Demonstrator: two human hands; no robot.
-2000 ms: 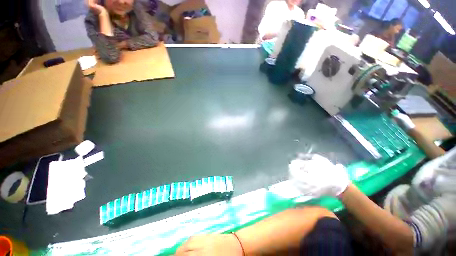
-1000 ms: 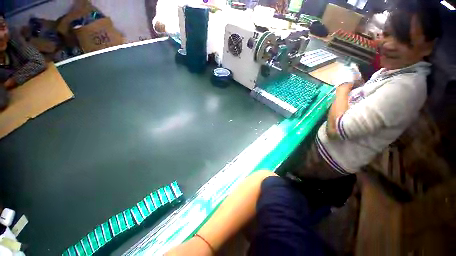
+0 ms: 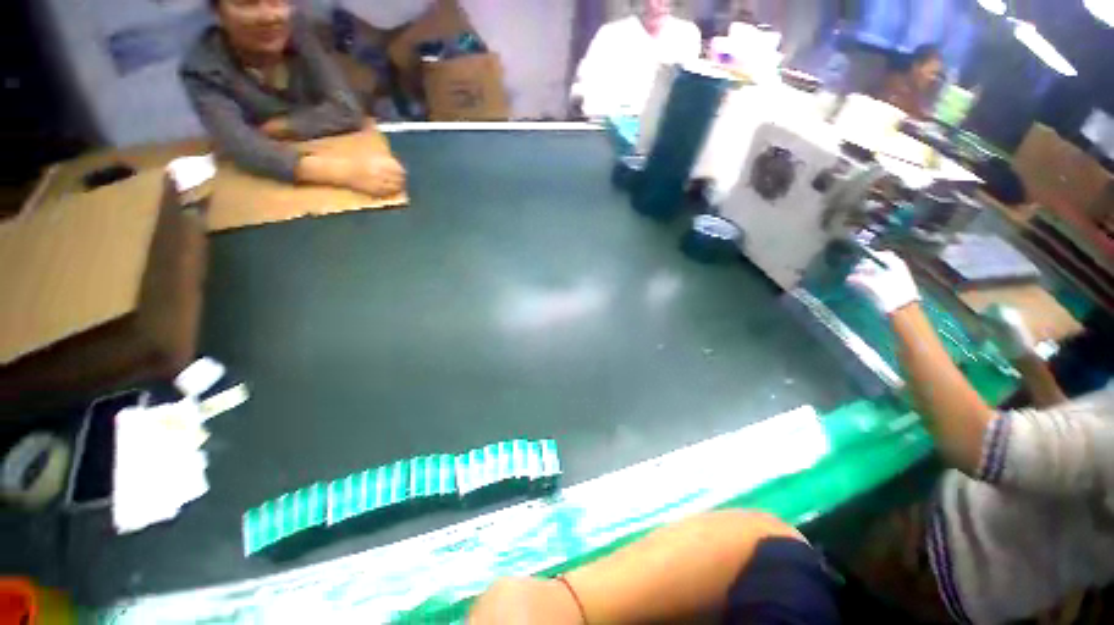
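A curved row of teal parts with pale stripes [image 3: 397,487] stands on the dark green bench top, near its front edge. My right forearm, with a thin red string at the wrist, reaches in from the bottom right. My right hand [image 3: 523,604] is mostly cut off by the bottom edge, below the row and apart from it in the picture; its fingers are hidden. My left hand is not in view.
White slips [image 3: 159,458] and a phone lie left, near a tape roll [image 3: 34,469] and a large carton [image 3: 92,275]. A gloved worker tends the white machine [image 3: 782,183] at right. Another person leans on cardboard at back left.
The view swung right, then back left. The worker's white glove has moved from the bench edge to the machine. The seated person's arm has come down onto the cardboard.
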